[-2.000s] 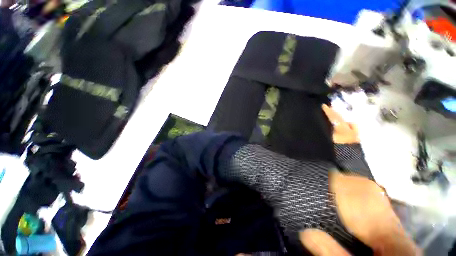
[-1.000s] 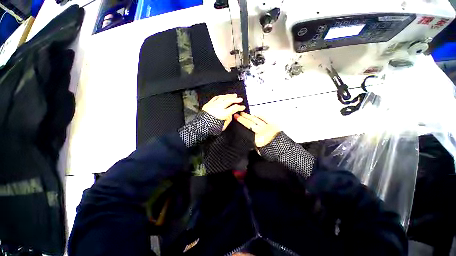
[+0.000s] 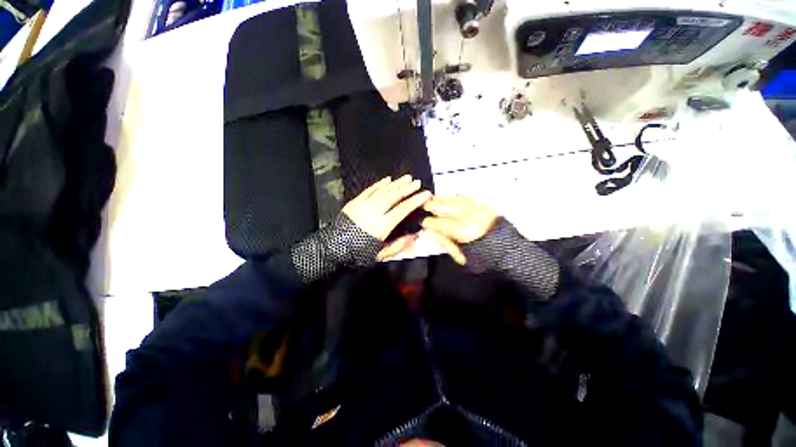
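Note:
A black padded mesh panel (image 3: 266, 175) with a camouflage stripe and a crosswise flap edge lies on the white table, its right edge by the presser foot and needle (image 3: 422, 112). My left hand (image 3: 382, 209) lies palm down on the panel's near right part, fingers close together and pointing towards the needle. My right hand (image 3: 463, 220) is at the panel's near right edge, its fingertips almost touching my left hand. Both hands hold the fabric between them, below the needle. The fingertip contact under the fabric is hidden.
The sewing machine's control panel (image 3: 624, 42) is at upper right. Black snips (image 3: 595, 140) and a black-handled tool (image 3: 621, 175) lie right of the needle. Clear plastic (image 3: 668, 279) hangs over the right table edge. Black pieces with camouflage stripes (image 3: 52, 209) are heaped at left.
The view has swung from the left heap to the machine. Since the middle frame, the panel has moved a little away from me past the needle. My hands have stayed close together.

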